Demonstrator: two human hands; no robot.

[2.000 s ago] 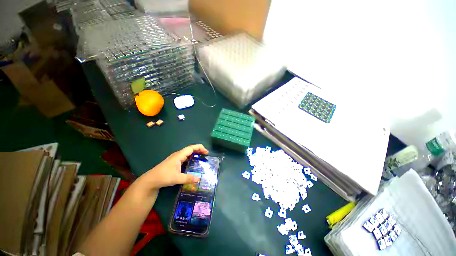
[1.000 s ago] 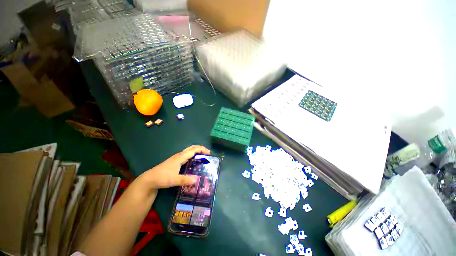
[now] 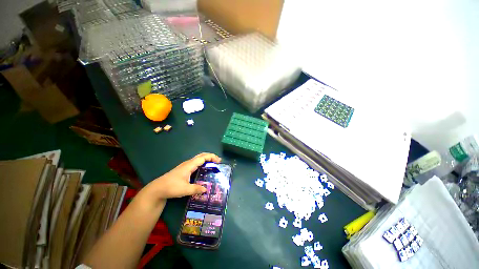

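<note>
A smartphone [image 3: 206, 207] lies on the dark green tabletop with its screen lit, showing several small pictures. My left hand [image 3: 178, 178] comes from the lower left and rests on the phone's upper left side, the thumb on the screen and the other fingers around the top edge. My right hand is not in the picture. A loose pile of small white square pieces [image 3: 294, 185] lies right of the phone, with several trailing towards the bottom edge. A green block of stacked panels [image 3: 245, 134] sits above the phone.
An orange fruit [image 3: 156, 107] and a white oval case [image 3: 193, 105] lie beyond my hand. Clear trays [image 3: 152, 58] stand at the far left. A white-topped stack [image 3: 336, 152] bears a small green board. A white packet [image 3: 420, 210] and yellow strip [image 3: 359, 224] are at right.
The pictures on the phone screen have changed and shifted. My left hand stays at the phone in nearly the same place, with only slight thumb movement.
</note>
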